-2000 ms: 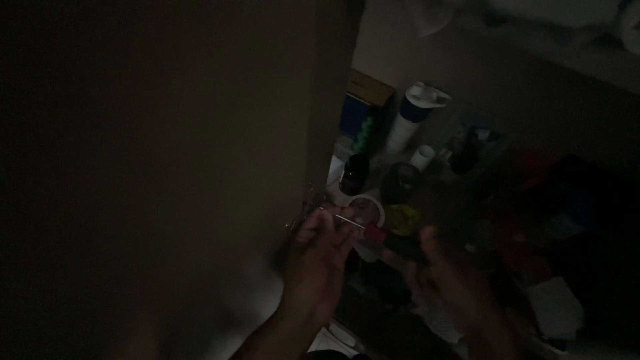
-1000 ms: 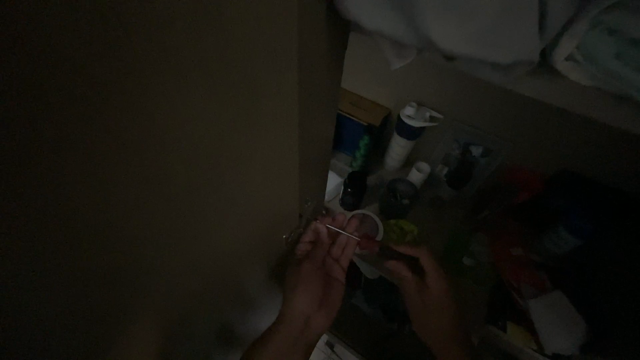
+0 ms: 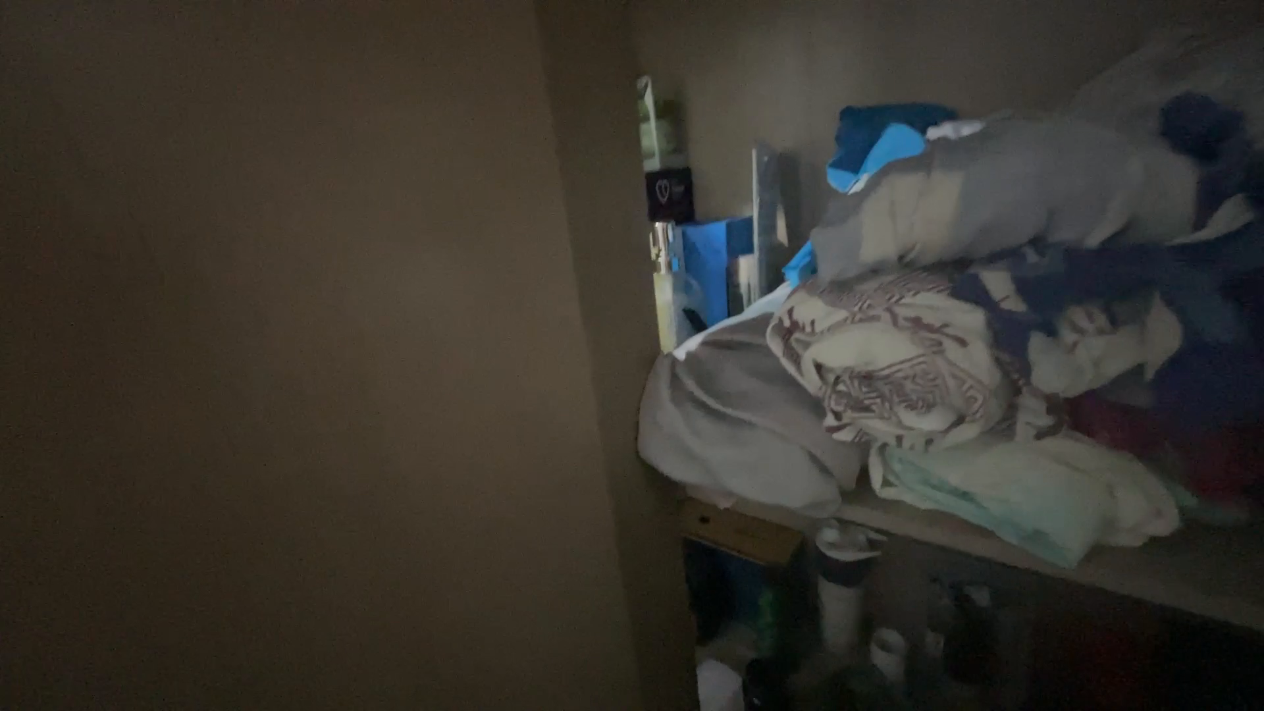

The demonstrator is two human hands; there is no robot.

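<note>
Neither my left hand nor my right hand shows in the head view, so what they hold is hidden. A broad brown door or panel (image 3: 296,355) fills the left half. Beside it, folded clothes lie piled on a shelf (image 3: 1165,583): a grey cloth (image 3: 741,425), a cream cloth with a dark pattern (image 3: 899,365) and a pale green and white cloth (image 3: 1037,494). Below the shelf stands a white bottle with a dark band (image 3: 841,602), close to a wooden box or board (image 3: 743,531).
Behind the clothes, near the panel's edge, stand a blue box (image 3: 705,267), a small dark box (image 3: 670,195) and a narrow upright grey object (image 3: 764,222). A small white container (image 3: 889,652) stands on the dim lower level.
The view has swung upward to the upper shelf. Both hands, with a red-handled tool with a thin metal shaft in the right one, were in view earlier and have left it.
</note>
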